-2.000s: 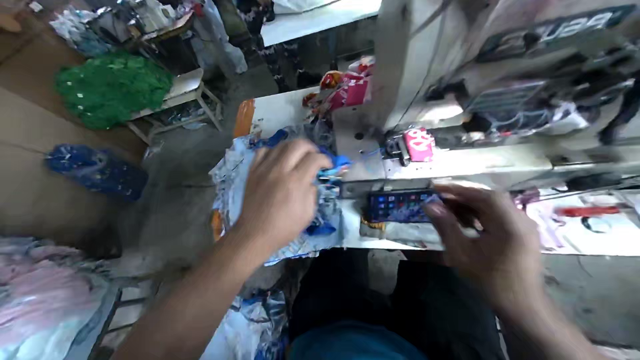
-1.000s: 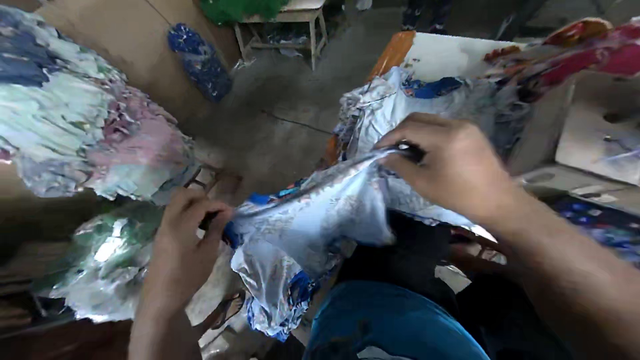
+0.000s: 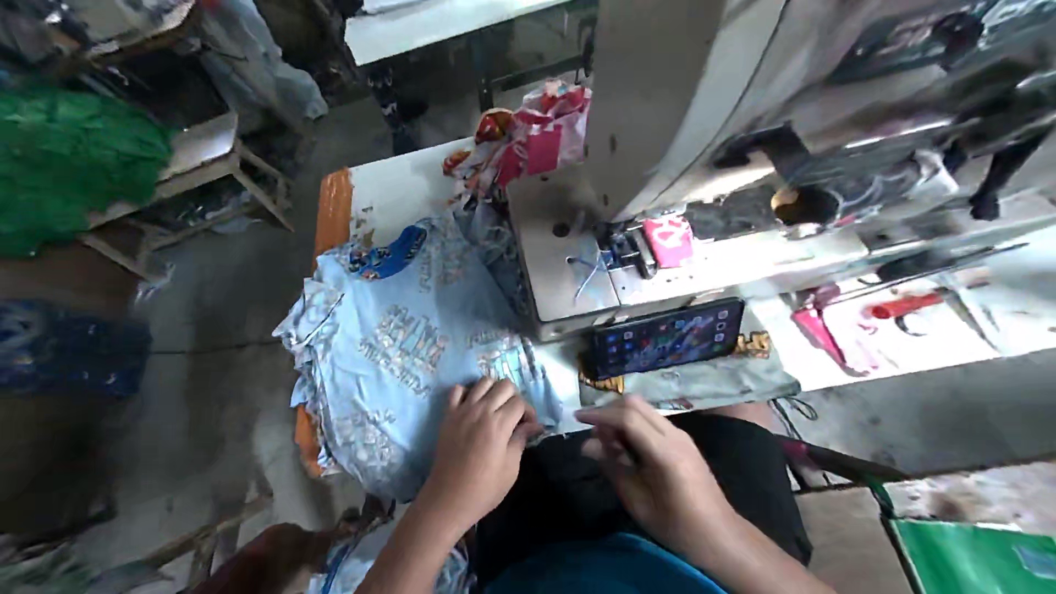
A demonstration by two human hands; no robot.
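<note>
My left hand [image 3: 487, 437] rests on the lower right part of a light blue printed shirt [image 3: 388, 355], which lies on a pile of garments at the left end of the machine table. The shirt has a dark blue neckband [image 3: 396, 254]. My right hand [image 3: 648, 450] is over my lap by the table's front edge, its fingers partly curled; whether it holds anything cannot be told. A smartphone [image 3: 668, 337] with a lit screen leans against the front of the sewing machine bed [image 3: 569, 289]. Blue thread lies by the presser foot [image 3: 639, 247].
Pink and red cloth [image 3: 544, 136] lies behind the machine bed. A red-handled tool [image 3: 907, 305] is on the table at right. Grey-green cloth [image 3: 701, 381] lies below the phone. At left stand a wooden stool [image 3: 202, 165] with a green bundle [image 3: 74, 161] and a blue bundle [image 3: 70, 346].
One second ago both hands held a light printed garment stretched over my lap. Now my left hand lies on the shirt on the pile and my right hand is apart from it. The view has swung right.
</note>
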